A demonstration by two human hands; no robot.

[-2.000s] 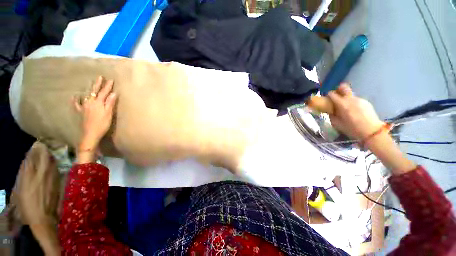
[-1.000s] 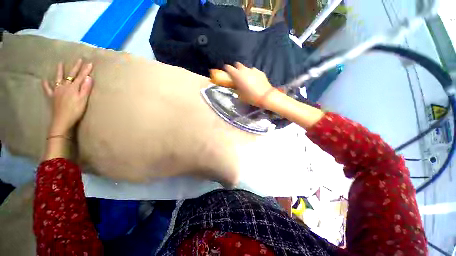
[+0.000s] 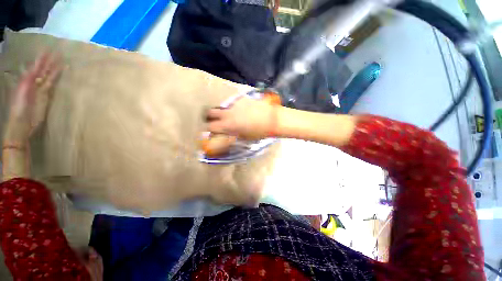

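Observation:
The tan panel (image 3: 126,121) lies spread over the white-covered board (image 3: 308,181), reaching its left end. My right hand (image 3: 242,119) is closed around the orange handle of the steam iron (image 3: 234,159), which is on the right part of the tan panel. The iron is blurred and its body is partly hidden under my hand. My left hand (image 3: 36,90) lies on the far left of the tan panel with fingers apart. It is blurred and holds nothing that I can see.
A black garment (image 3: 225,52) with a round button lies along the board's far side. A blue rail (image 3: 132,22) is at the upper left. A teal object (image 3: 360,85) is by the pale wall. A dark hose (image 3: 481,104) loops at the right. Another person's hand (image 3: 93,263) shows at the lower left.
The iron went from the board's right end onto the tan panel, then further left and nearer me, turning. My left hand has slid left along the panel.

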